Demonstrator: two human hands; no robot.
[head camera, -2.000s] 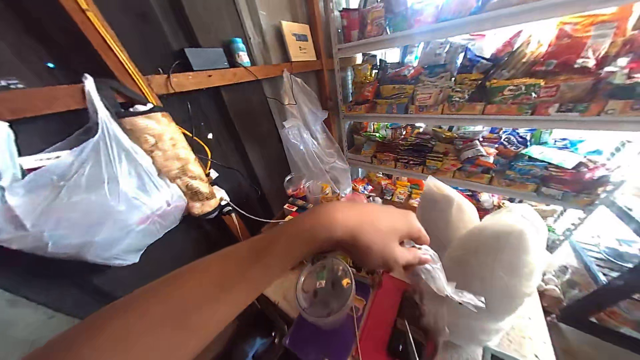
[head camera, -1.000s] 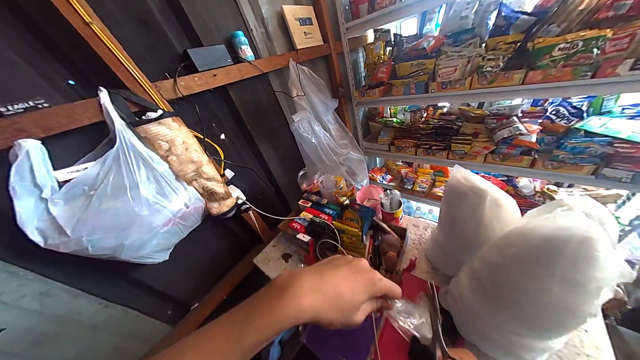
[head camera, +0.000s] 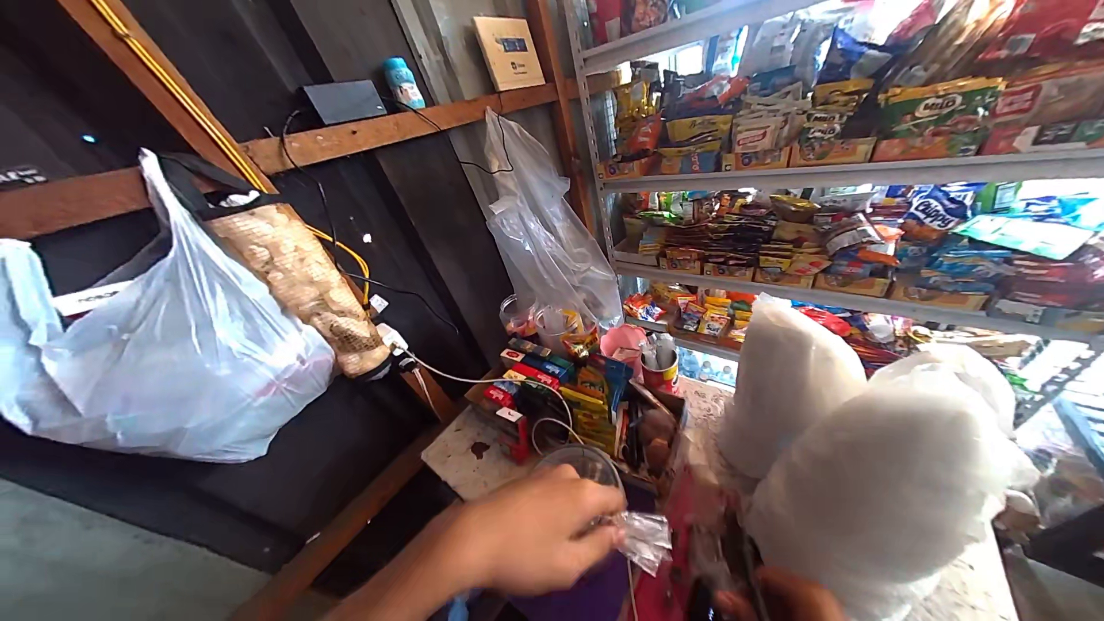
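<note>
Low in the middle, my left hand (head camera: 539, 535) pinches a small clear plastic bag (head camera: 645, 539) between thumb and fingers. Just behind that hand is a round clear plastic container (head camera: 586, 466), partly hidden by it. My right hand (head camera: 789, 595) shows only in part at the bottom edge, blurred, beside a dark object whose kind I cannot tell. A red item (head camera: 681, 526) lies between the hands, over a purple surface (head camera: 604, 591). Large white filled plastic bags (head camera: 880, 483) stand to the right.
Small boxes (head camera: 539, 366), a red tin (head camera: 661, 371) and a pink container (head camera: 623, 341) stand behind the hands. Metal shelves (head camera: 819, 172) hold many packets. White plastic bags (head camera: 190, 371) hang at left, and a clear bag (head camera: 548, 224) hangs on the wall. A white cable (head camera: 457, 377) crosses the boxes.
My left hand has moved away from the white bags, where it held clear plastic two seconds ago. My right hand has come into view at the bottom. The view has shifted.
</note>
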